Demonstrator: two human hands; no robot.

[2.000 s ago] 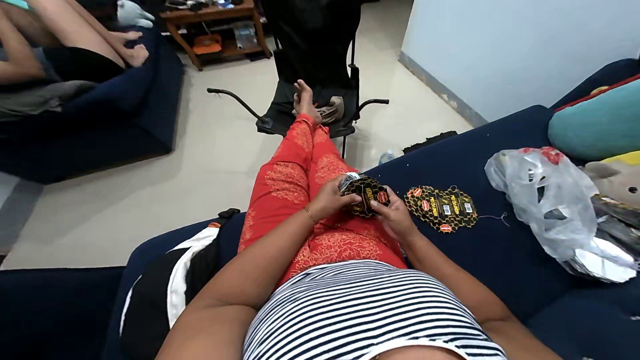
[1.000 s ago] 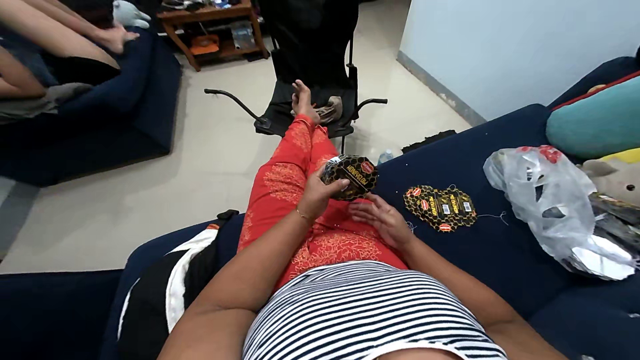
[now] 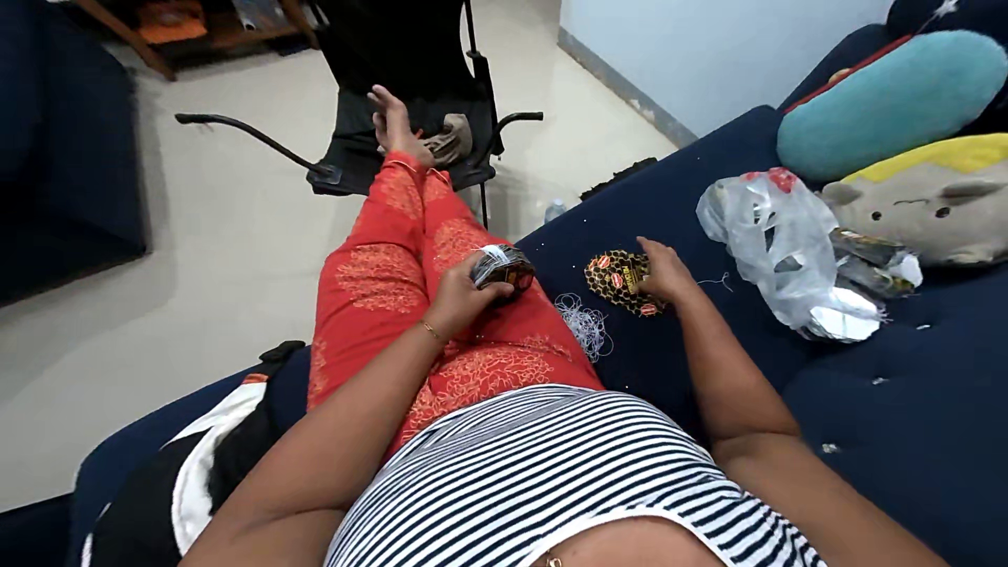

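My left hand point(image 3: 465, 295) is closed around a bundle of dark printed packets point(image 3: 504, 270), with white at its top, over my red-trousered thigh. To the right, my right hand point(image 3: 666, 272) rests on the right end of a pile of black and yellow honeycomb-patterned packets point(image 3: 617, 282) lying on the navy sofa. Its fingers hide part of that pile; whether they grip it is unclear. A tangle of white string point(image 3: 583, 324) lies between my thigh and the pile.
A translucent plastic bag point(image 3: 776, 244) with silvery packaging lies farther right, beside a plush pillow point(image 3: 929, 201) and a teal cushion point(image 3: 890, 102). My feet rest on a black folding chair point(image 3: 346, 161) ahead. A black and white bag point(image 3: 201, 472) is at my left.
My right hand has moved right, from beside the bundle on my lap to the honeycomb-patterned pile on the sofa. My left hand keeps hold of the bundle. The view has shifted.
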